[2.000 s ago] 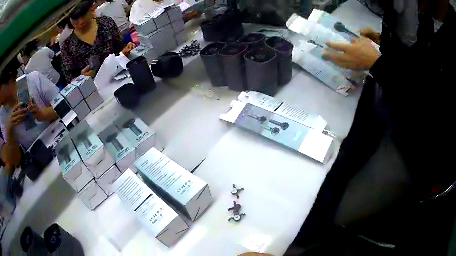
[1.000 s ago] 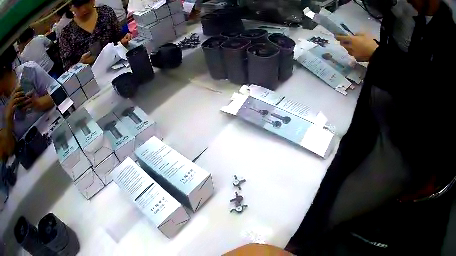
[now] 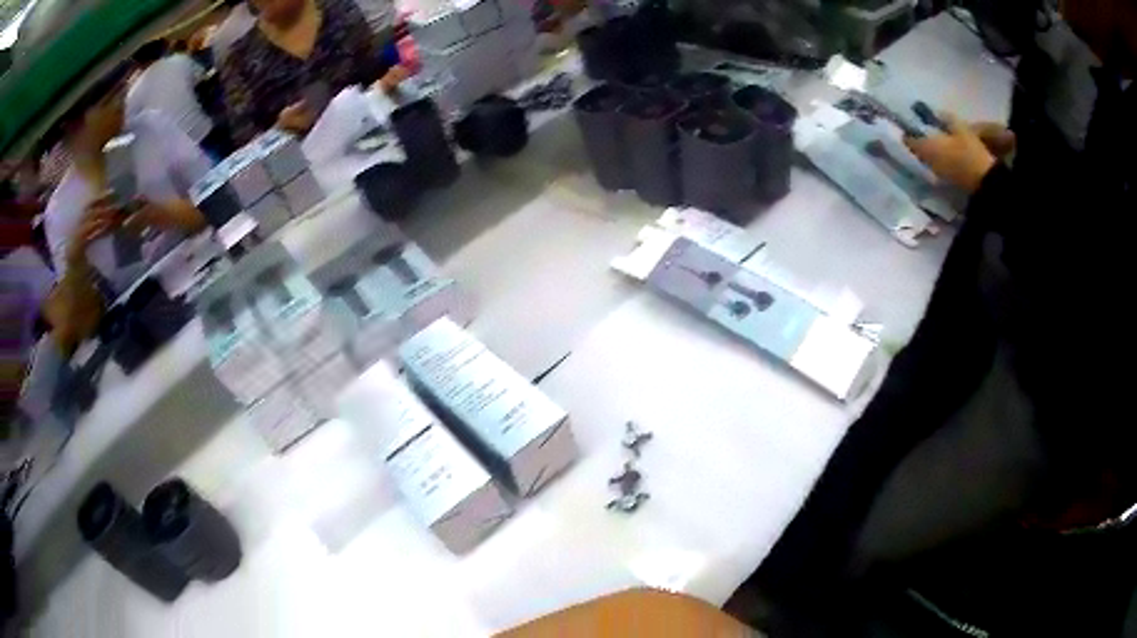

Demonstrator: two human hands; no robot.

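Neither of my hands can be made out. A blurred patch of bare skin is cut off at the bottom edge; I cannot tell which body part it is. Two made-up pale blue cartons lie side by side in front of me, a longer-looking one (image 3: pixel 490 405) and one to its left (image 3: pixel 443 480). To their right is a small group of metallic three-armed clips (image 3: pixel 628 486). Flat carton blanks (image 3: pixel 736 299) overlap farther back at right, with dark product pictures and white end flaps.
Behind the cartons is a blurred block of stacked cartons (image 3: pixel 268 318). Black cup bases stand at near left (image 3: pixel 162 536) and clustered at the back (image 3: pixel 686 143). At right, another person's hand (image 3: pixel 958 152) is over more blanks (image 3: pixel 873 175). Other people sit at far left.
The view has shifted, so the table things appear farther right. The skin patch at the bottom edge shows larger. The other person's hand at right is lower, nearer the blanks.
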